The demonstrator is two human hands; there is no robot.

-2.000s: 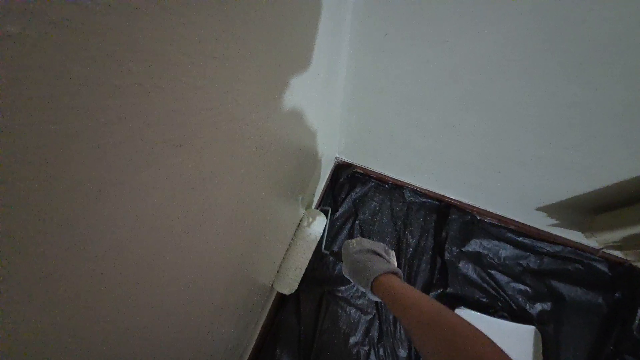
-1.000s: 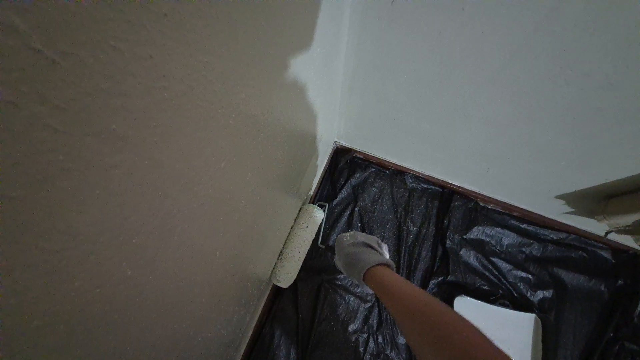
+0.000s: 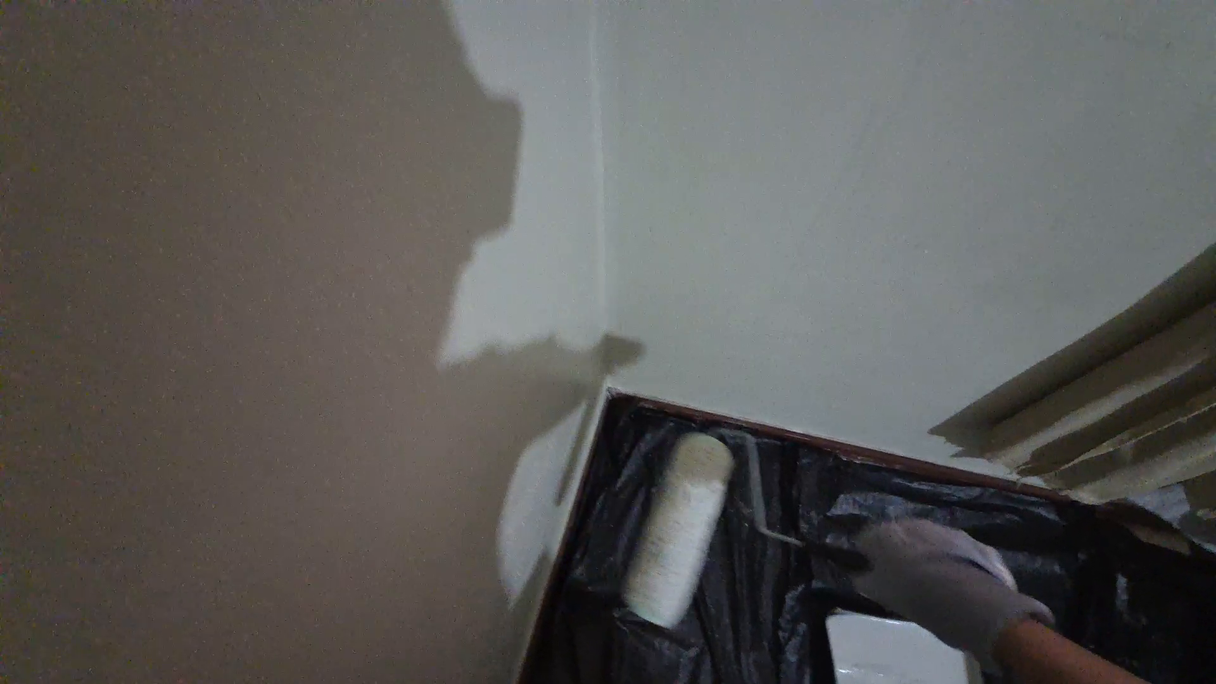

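Observation:
My right hand (image 3: 936, 575), in a light grey glove, grips the dark handle of a paint roller at the lower right. The roller's wire frame runs left to a fuzzy cream-white roller sleeve (image 3: 679, 532), which hangs above the black plastic sheeting, apart from the wall. The brown-beige left wall (image 3: 285, 380) has pale paint (image 3: 551, 275) along the corner with an uneven edge, and a separate pale patch (image 3: 537, 513) low down. My left hand is out of view.
Black plastic sheeting (image 3: 760, 608) covers the floor along a dark reddish-brown edge (image 3: 855, 451). A white object, perhaps a tray (image 3: 893, 651), lies on it below my hand. The right wall (image 3: 807, 209) is pale, with brownish unpainted-looking streaks (image 3: 1111, 399) at the right.
The roller has come away from the foot of the left wall, to the right over the sheeting, still in my right hand. A pale patch shows low on the left wall.

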